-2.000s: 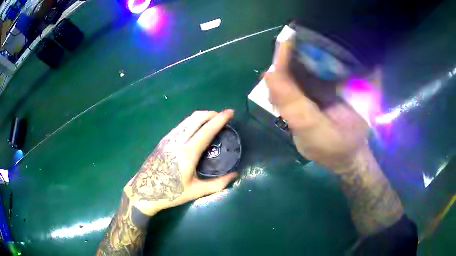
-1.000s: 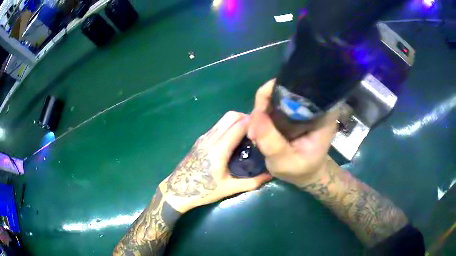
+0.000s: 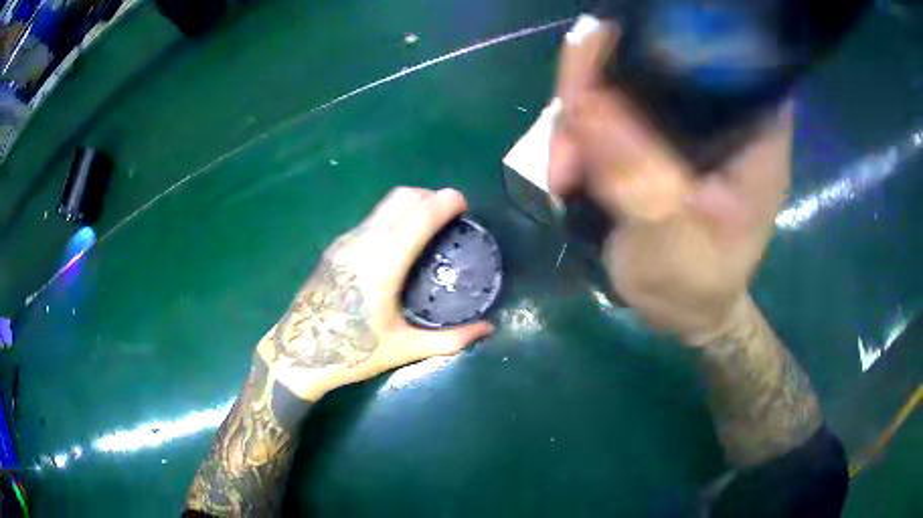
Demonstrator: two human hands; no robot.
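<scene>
My left hand grips a black cylindrical housing from its left side, thumb below and fingers above. Its round recessed end faces up and shows small holes and a bright metal spot near the middle. My right hand, blurred, is closed around the black electric screwdriver, right of and above the housing. The driver's blue badge is blurred, and its tip cannot be made out. The silver-white screw feeder is mostly hidden behind my right hand.
A black cylindrical unit lies at the left on the glossy green surface, with blue light at its lower end. A thin pale line crosses the surface. Dark objects and clutter show at the upper left edge.
Since one second ago, my right hand and the screwdriver have moved up and right, off the housing, uncovering its end. My left hand still holds the housing and appears slightly further left in view.
</scene>
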